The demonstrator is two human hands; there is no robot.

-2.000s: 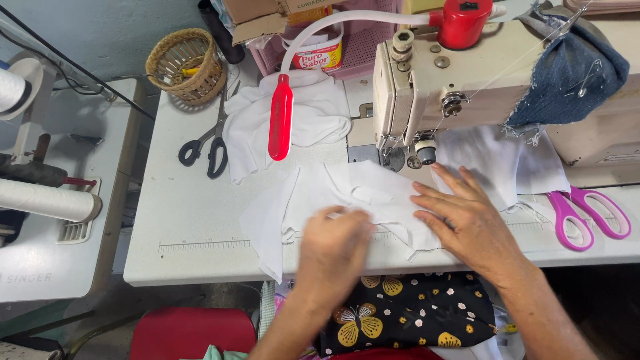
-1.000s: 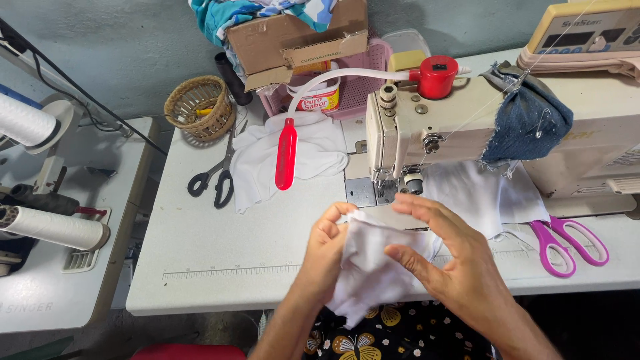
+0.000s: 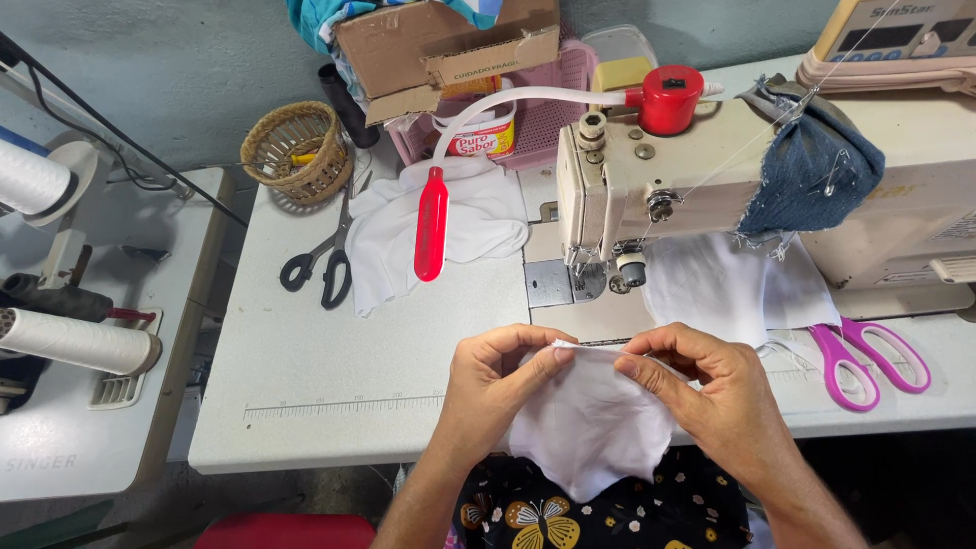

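Observation:
Between my two hands hangs a piece of white fabric (image 3: 595, 427), its upper edge pinched at two spots over the table's front edge. My left hand (image 3: 511, 381) grips the left corner between thumb and fingers. Farther right along the same edge, my right hand (image 3: 698, 374) pinches the cloth. Just beyond them is the sewing machine's needle area with its metal plate (image 3: 550, 284). More white fabric (image 3: 736, 286) lies under the machine arm (image 3: 701, 168). A white cloth pile (image 3: 480, 210) rests left of the machine, beneath a red-tipped lamp (image 3: 432, 229) on a white flexible neck.
Black-handled scissors (image 3: 335, 252) lie beside a wicker basket (image 3: 301, 156). Purple-handled scissors (image 3: 846, 370) are at the right front edge. A cardboard box (image 3: 457, 46) sits over a pink plastic basket (image 3: 576, 84) at the back. Thread cones (image 3: 84, 343) stand on another machine at left.
The white fabric lay on the table two seconds ago; it is now lifted and hangs from both hands. My right hand, apart from the cloth's edge one second ago, now pinches it.

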